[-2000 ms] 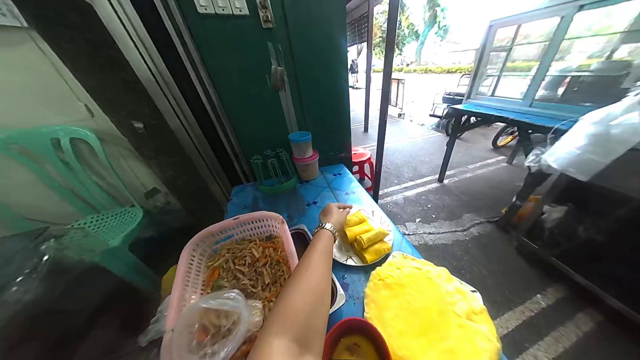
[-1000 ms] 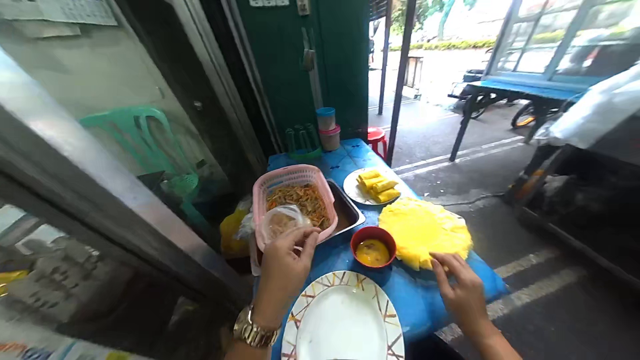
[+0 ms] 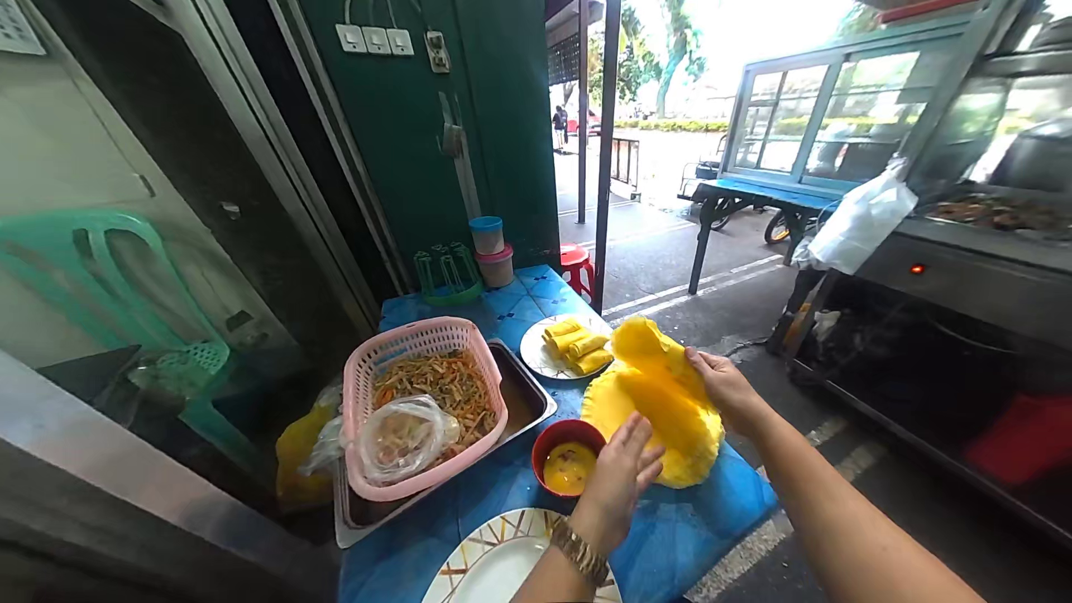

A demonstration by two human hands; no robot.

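Note:
A stack of round yellow wrappers lies at the right of the blue table, and my right hand pinches the raised edge of the top sheet. My left hand, wearing a gold watch, is held with fingers apart beside the stack and the red bowl of yellow liquid. In front, a patterned plate is partly covered by my left forearm. Several yellow rolls rest on a white plate. The pink plastic basket holds shredded filling and a clear plastic bag.
Under the basket is a metal tray with dark liquid. A green glass rack and two lidded containers stand at the table's back. A green plastic chair is left; a metal food cart stands right.
My right hand has taken hold of a yellow sheet and raised its edge. My left hand has moved from the basket's bag to beside the red bowl.

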